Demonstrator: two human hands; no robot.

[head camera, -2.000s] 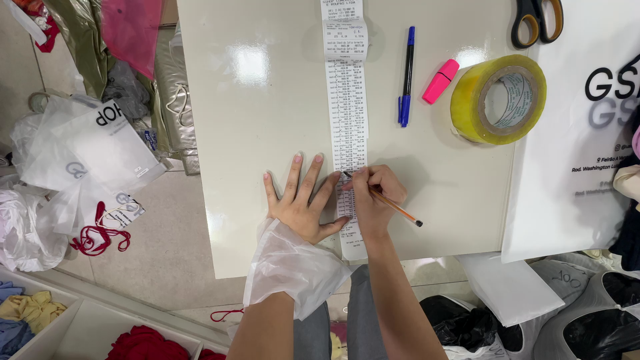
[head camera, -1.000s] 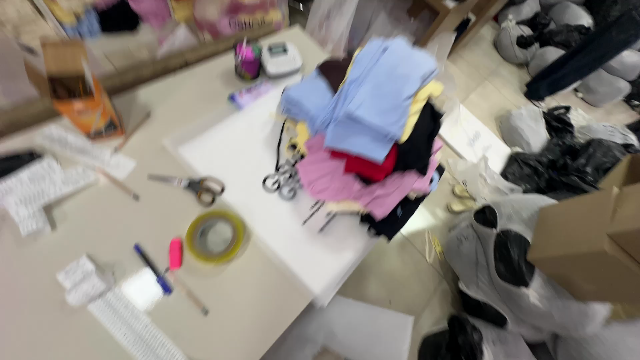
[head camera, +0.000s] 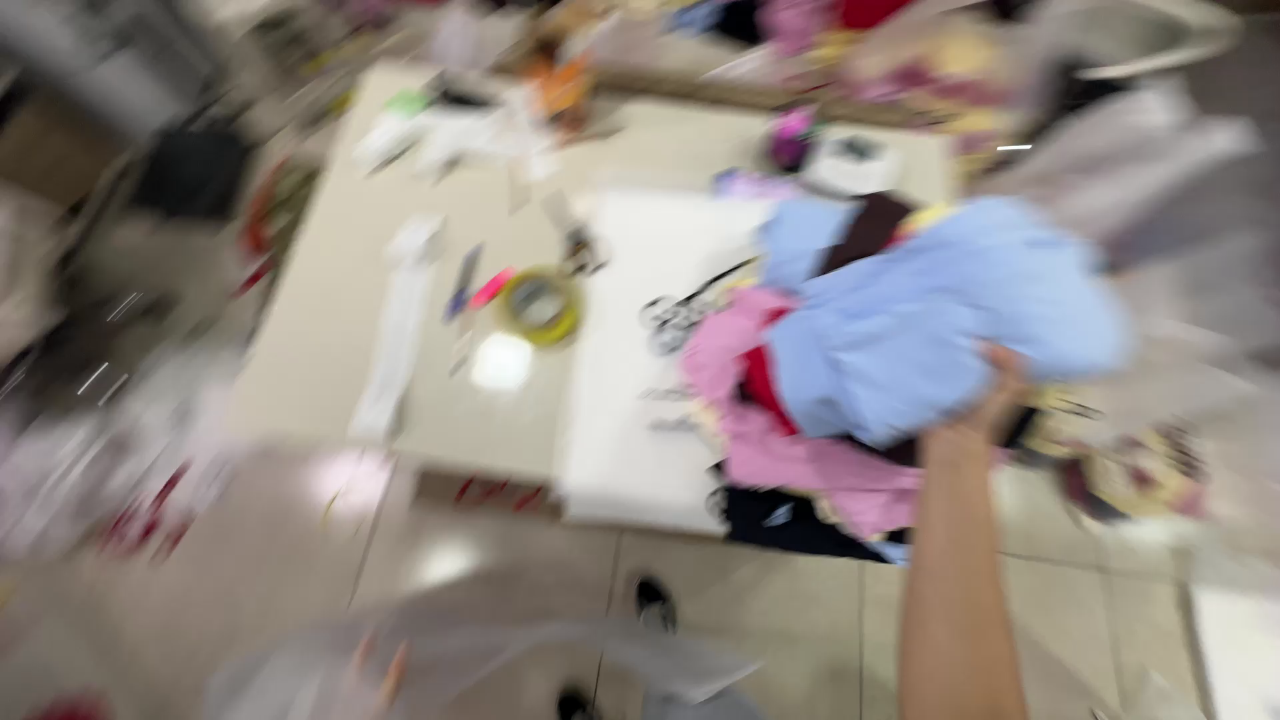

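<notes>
The view is blurred. My right hand (head camera: 985, 400) grips the edge of light blue folded garments (head camera: 900, 320) on a pile with pink cloth (head camera: 810, 465), red and dark pieces. The pile lies on a white plastic bag (head camera: 640, 440) with black print. Only a few fingertips of my left hand (head camera: 380, 672) show at the bottom, against a thin translucent plastic sheet or bag (head camera: 520, 650); its grip is unclear. On the table, left of the white bag, are a yellow tape roll (head camera: 540, 306), a pink highlighter (head camera: 492, 288), a blue pen (head camera: 463, 285) and a long paper receipt (head camera: 392, 330).
The light table (head camera: 480, 430) spans the middle. Scissors (head camera: 580, 245) lie behind the tape. Papers (head camera: 450, 135), an orange box (head camera: 560, 90) and a white device (head camera: 852, 165) stand along the back. Translucent bags (head camera: 1130, 190) crowd the right side. Tiled floor and shoes (head camera: 655, 605) show below.
My right hand, holding a pencil over the receipt two seconds ago, is now on the garment pile. The translucent plastic is at the bottom near my left fingertips. The view has swung widely.
</notes>
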